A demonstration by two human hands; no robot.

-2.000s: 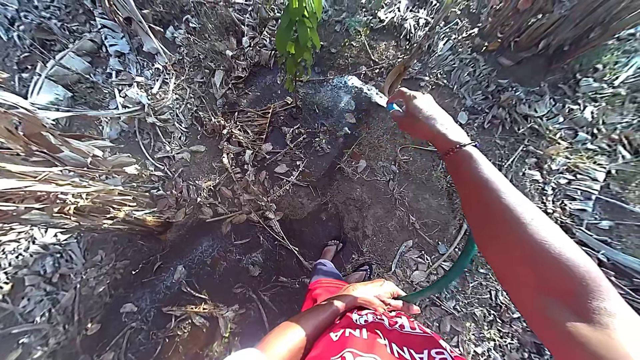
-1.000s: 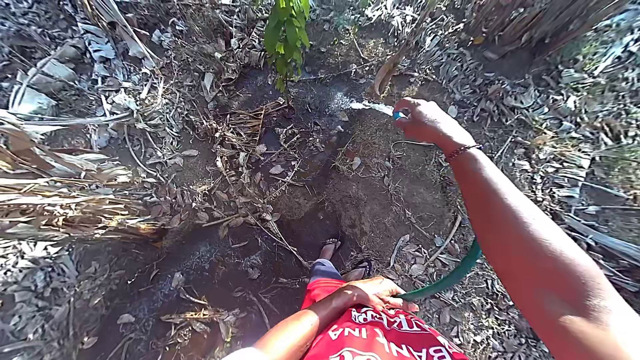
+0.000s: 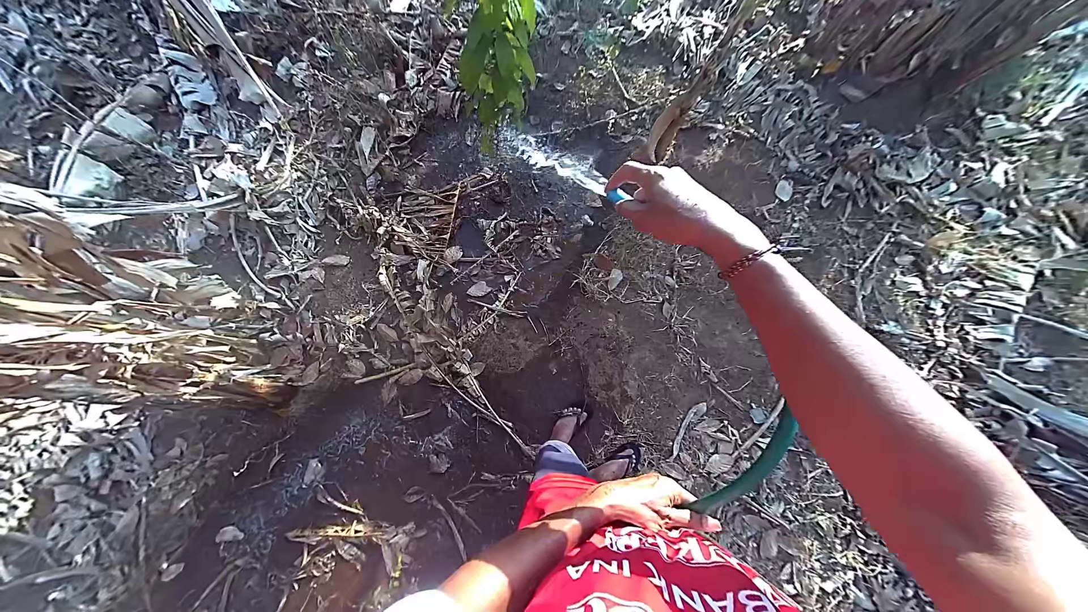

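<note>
My right hand [image 3: 671,208], with a beaded bracelet at the wrist, grips the blue end of a hose [image 3: 618,196] at upper centre right. Water [image 3: 561,166] streams from it to the left, towards wet soil beside a leafy green plant [image 3: 497,59]. A green hose [image 3: 756,472] curves from under my right forearm to my left hand [image 3: 637,501]. That hand lies against my red shirt [image 3: 654,569], its fingers at the hose; how firmly they close on it is hard to see.
Dry leaf litter [image 3: 918,178] covers much of the ground. A clump of dried stalks [image 3: 127,331] stands at the left, with pale stones [image 3: 93,174] above it. Wet dark soil [image 3: 280,501] lies at lower left. My feet in sandals [image 3: 625,459] are at lower centre.
My right hand has moved slightly down and right since the earliest frame, still with the blue hose end and flowing water. My left hand has stayed by the shirt.
</note>
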